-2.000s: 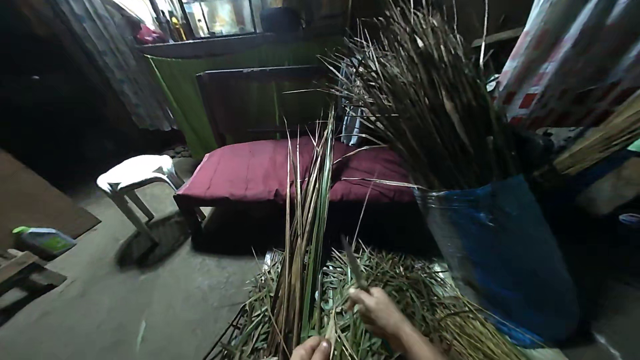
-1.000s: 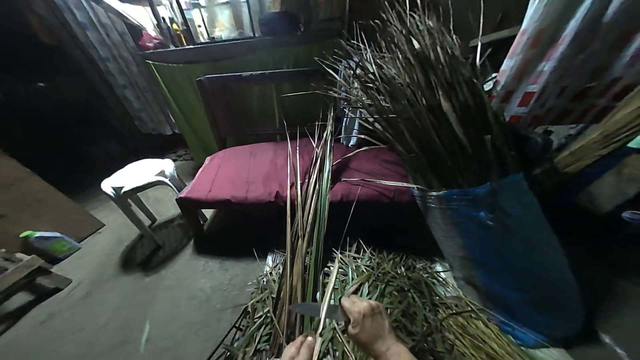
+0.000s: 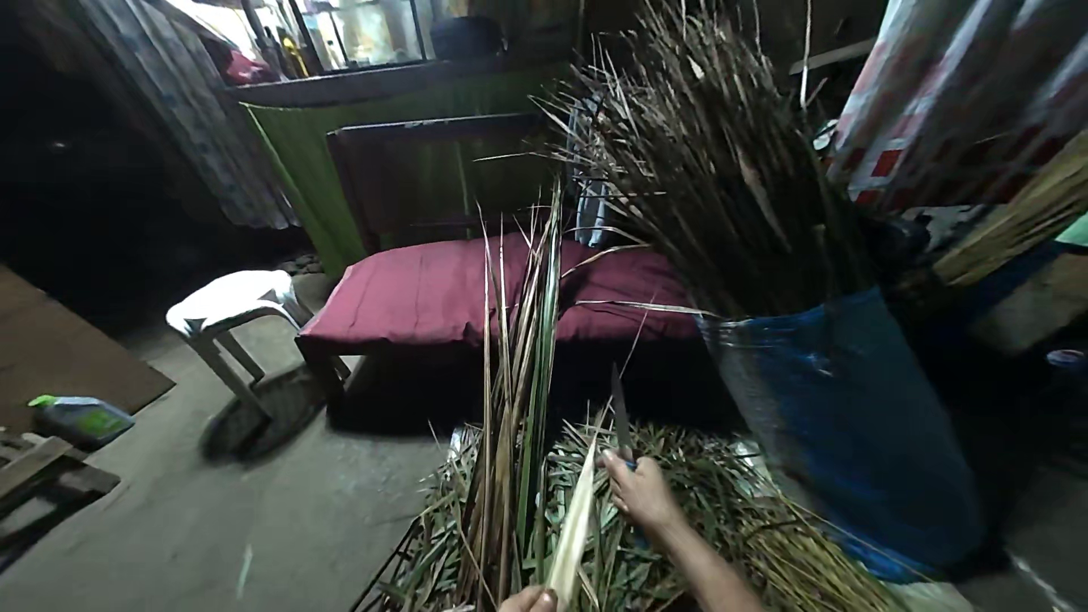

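Note:
At the bottom centre, my left hand [image 3: 531,600] grips a pale palm leaf strip [image 3: 575,518] that points up and away from me. Just right of the strip's tip, my right hand [image 3: 642,489] is closed on a knife [image 3: 620,408], its blade upright and apart from the strip. Long brown and green palm leaves [image 3: 514,374] stretch from beside my left hand up across the front of a cushioned bench. Beneath both hands lies a heap of leaf scraps [image 3: 680,484]. Part of my left hand is cut off by the frame's lower edge.
A blue plastic sack [image 3: 858,433] with a tall bundle of dry stalks [image 3: 722,170] stands at right. Behind is the bench with a maroon cushion [image 3: 408,293]. At left are a white plastic stool [image 3: 234,302], a plastic jug [image 3: 81,421] and wooden pieces [image 3: 42,472]. Thin yellowish stalks [image 3: 807,552] lie at lower right.
The knife, low across the leaf strip a second ago, is now upright and clear of it. My right hand has moved up and to the right.

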